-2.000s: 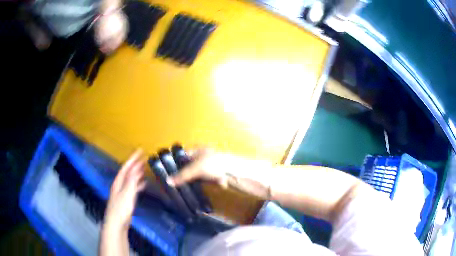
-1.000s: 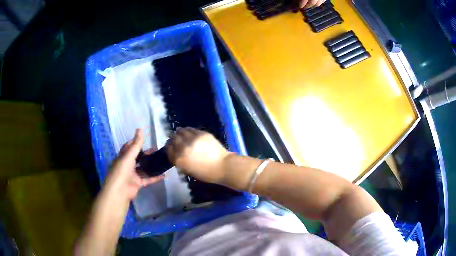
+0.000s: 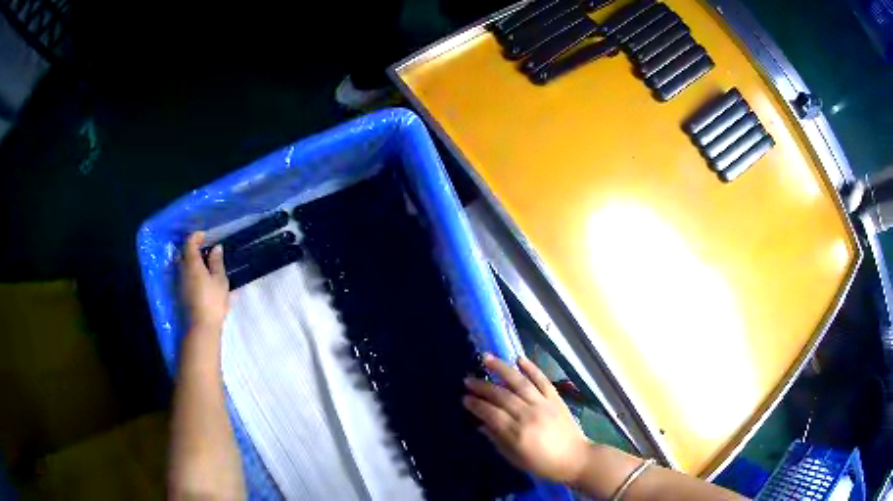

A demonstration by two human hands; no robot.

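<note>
The blue crate [image 3: 462,235] is lined with clear film and a white ribbed sheet [image 3: 284,377]. A long dense row of black handles [image 3: 392,323] fills its right side. A few black handles [image 3: 257,250] lie side by side at its far left corner. My left hand [image 3: 204,284] has its fingers on the left ends of these handles. My right hand [image 3: 524,416] is spread, with its fingertips over the right edge of the long row and the crate's right rim; it grips nothing that I can see.
The yellow tray [image 3: 548,186] stands to the right, with strong lamp glare. Several groups of black handles [image 3: 732,135] lie at its far end. A smaller blue basket [image 3: 813,478] is at the lower right. A shoe [image 3: 362,95] shows beyond the crate. Yellow boards [image 3: 49,333] are at the left.
The black handles held between my hands now lie at the crate's far left corner under my left hand. My right hand has let go and moved right. The other person's hand has left the tray.
</note>
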